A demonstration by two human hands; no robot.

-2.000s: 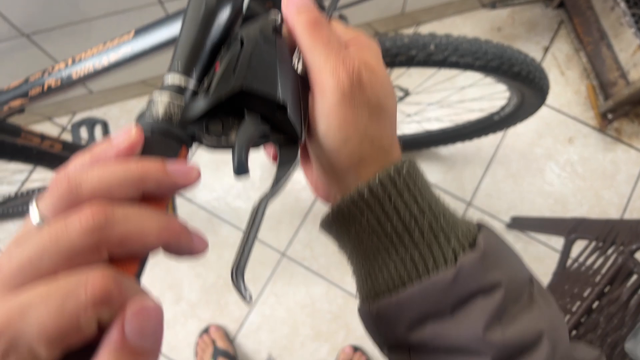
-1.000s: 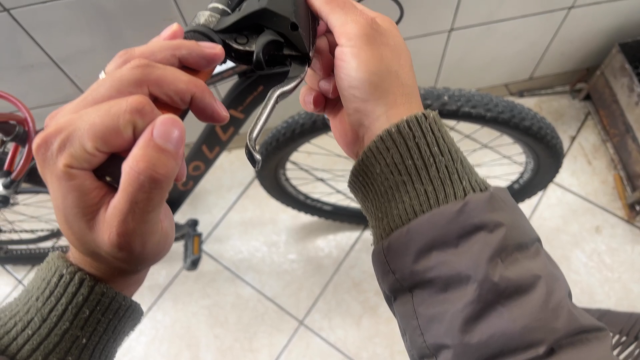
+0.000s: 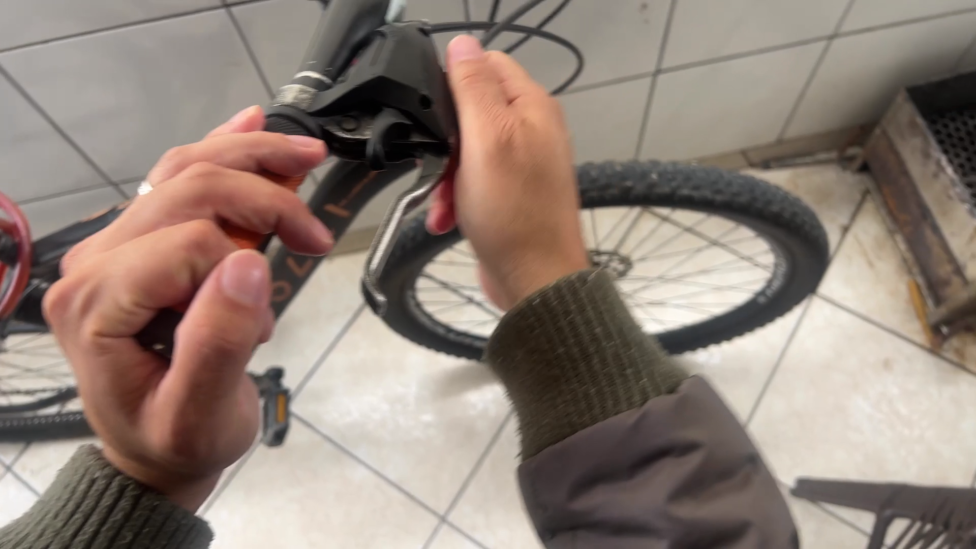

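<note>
My left hand is wrapped around a black and orange handlebar grip, its thumb toward me. Just beyond the fingertips, a black brake and shifter unit is mounted on the dark handlebar. From that unit a silver brake lever hangs down between the hands. My right hand lies against the right side of the unit, thumb at its top; its other fingers curl behind, mostly hidden, so whether they grip anything cannot be told. Black cables loop out behind the unit.
Below and behind stands the bicycle's knobby wheel on a tiled floor, near a tiled wall. A pedal shows at lower left, a red ring-shaped part at far left. A rusty metal stand and dark slatted furniture are at right.
The view has shifted. My right hand stays at the brake and shifter unit, its curled fingers now more hidden behind it. My left hand remains around the grip, more closed than two seconds ago.
</note>
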